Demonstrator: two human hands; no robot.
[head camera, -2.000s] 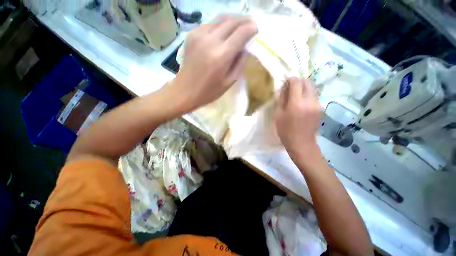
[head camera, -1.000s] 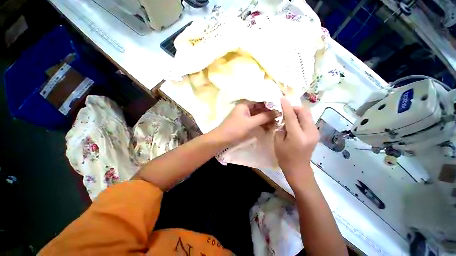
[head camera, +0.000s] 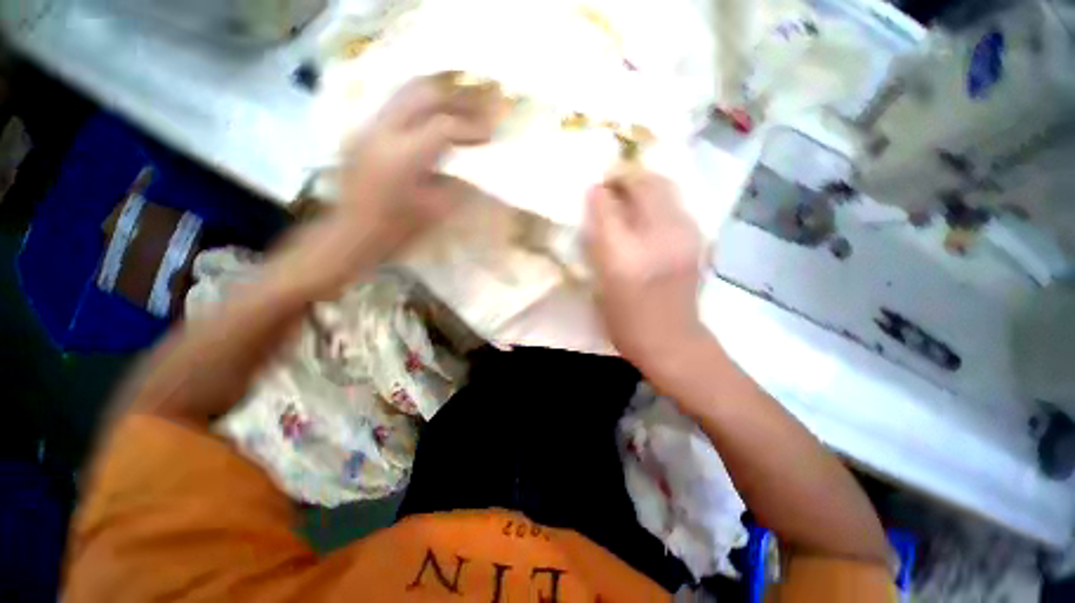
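Note:
A cream floral garment (head camera: 554, 59) lies heaped on the white table in front of me, overexposed and blurred. My left hand (head camera: 407, 159) is at its left part, with fingers curled on the cloth. My right hand (head camera: 642, 253) pinches the cloth near the middle, left of the machine's plate. A plain pale part of the cloth hangs between my hands to the table's front edge. My fingertips are blurred and partly hidden in the cloth.
The sewing machine head (head camera: 967, 130) stands at the upper right, its needle plate (head camera: 784, 194) beside my right hand. Black snips (head camera: 917, 338) lie on the table. Floral cloth (head camera: 342, 389) hangs below the table edge, and more cloth (head camera: 684, 477) lies at my lap. A blue bin (head camera: 77, 253) stands at left.
My hands have moved apart; my left hand has gone up and left, my right slightly left and up. The garment is spread between them, and the view has shifted.

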